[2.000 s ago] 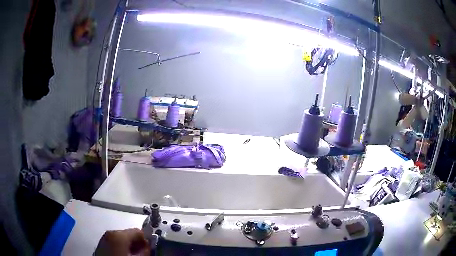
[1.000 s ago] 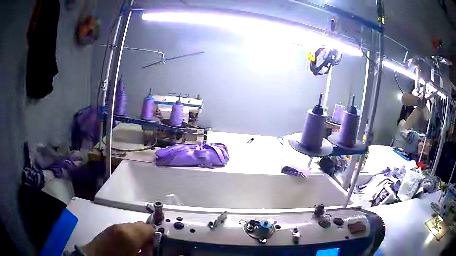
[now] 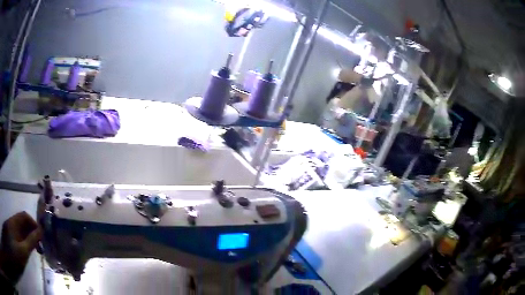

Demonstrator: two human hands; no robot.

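Observation:
A white-and-blue sewing machine head [image 3: 167, 230] lies across the lower left, with a lit blue display at its right. Its needle end is at the left, with a bright lamp glow below it. My left hand [image 3: 21, 236] is at the left edge, cut off by the frame, beside the needle end. Its thumb and fingertips are bent together; whether they hold thread cannot be seen. My right hand is not in view. Large purple thread cones [image 3: 216, 98] stand on round dishes behind the machine head.
A white trough [image 3: 132, 164] runs behind the machine. A purple cloth bundle [image 3: 84, 124] lies beyond it. Lilac and white garments [image 3: 311, 168] are heaped right of the trough. A blue tray [image 3: 302, 262] sits right of the head. A person [image 3: 345, 106] is at the back right.
The view has turned right and tilted down, showing more of the machine and the table at right. My left hand now appears at the left edge, its fingers still near the needle end.

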